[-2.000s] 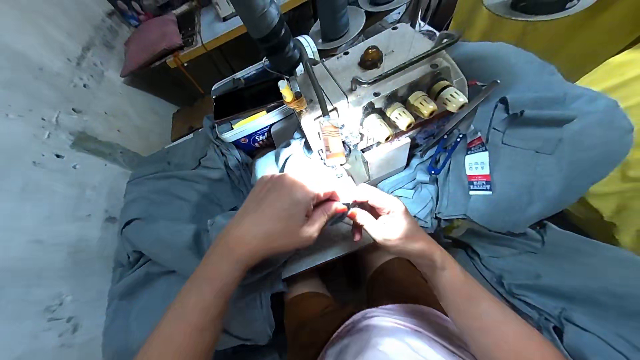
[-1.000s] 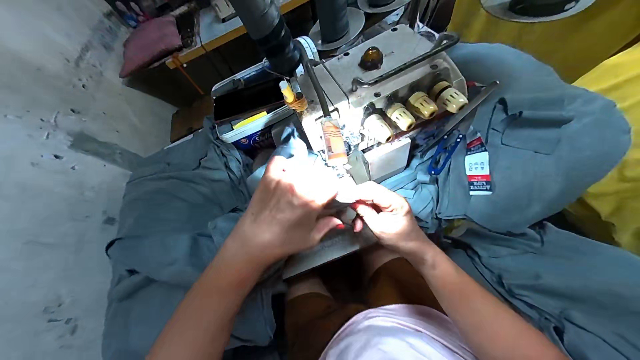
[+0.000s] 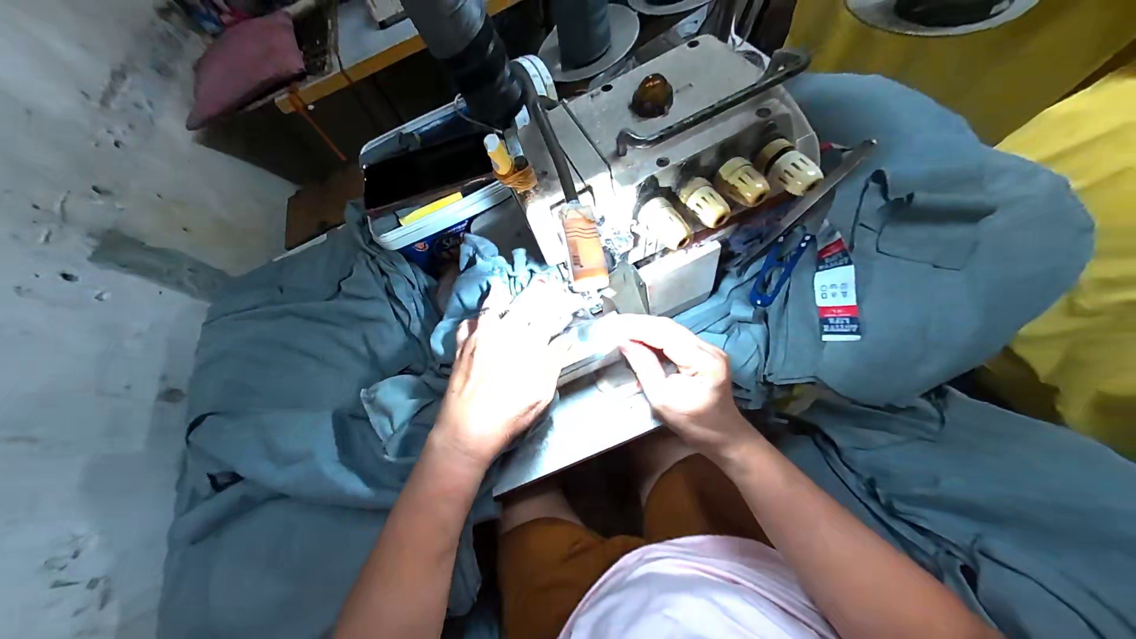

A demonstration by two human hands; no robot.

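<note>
My left hand (image 3: 510, 373) lies over the bunched blue-grey fabric (image 3: 475, 284), left of the needle area of an overlock sewing machine (image 3: 701, 98); glare hides its fingertips. My right hand (image 3: 679, 377) pinches the pale, brightly lit edge of the fabric between thumb and forefinger, in front of the presser foot area. Both hands are over the metal machine plate (image 3: 581, 435). Cream tension dials (image 3: 706, 202) line the machine's front. An orange-and-clear tube (image 3: 583, 244) stands above the needle area.
Blue-grey garments (image 3: 941, 240) heap on both sides, with a hang tag (image 3: 837, 288) and blue-handled thread snips (image 3: 781, 269) at the right. An open plastic container (image 3: 444, 222) is behind my left hand. A plastered wall (image 3: 106, 311) stands left, yellow cloth (image 3: 1074, 311) right.
The hands were close together at the plate two seconds ago and are now farther apart. My left hand has moved left and lies flatter over the fabric.
</note>
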